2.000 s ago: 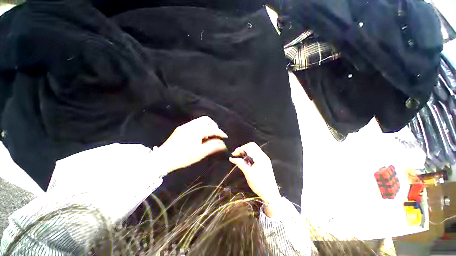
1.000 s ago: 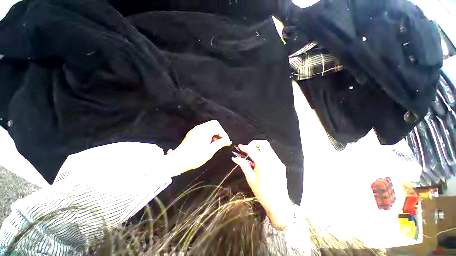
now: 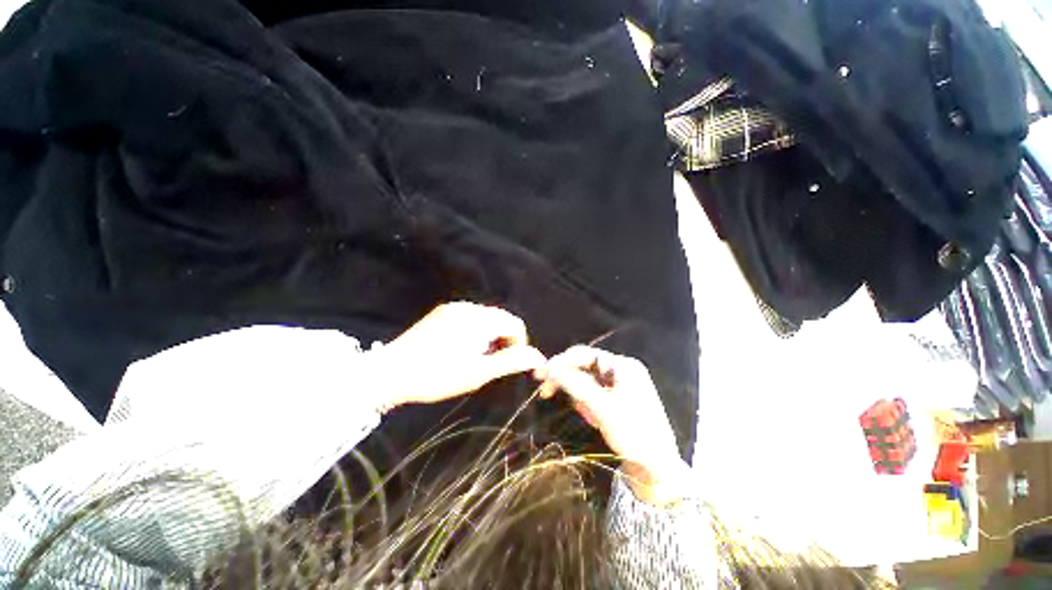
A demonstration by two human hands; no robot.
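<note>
A dark jacket [image 3: 496,173] lies shell side up across the table in front of me, a few pale thread bits on it. My left hand [image 3: 452,355] is over its near part, fingers curled and fingertips pinched together; whether cloth or a thread is between them is too small to tell. My right hand [image 3: 621,406] is just right of it, fingertips meeting the left ones. Its fingers are closed around a small dark, reddish tool, probably thread snips [image 3: 602,371], mostly hidden. Hair strands hang over the jacket's near edge.
Another dark jacket [image 3: 888,150] with plaid lining [image 3: 733,133] lies at the right rear. Bagged garments [image 3: 1001,311] are stacked beyond it. A red-and-black checked block [image 3: 887,436] is on the white table [image 3: 784,426], near red [image 3: 952,461] and yellow [image 3: 946,511] items at the corner.
My right hand's fingers have closed up against my left fingertips, and the dark tip seen a second ago is now hidden. Both hands sit slightly lower in view. The jacket lies much the same.
</note>
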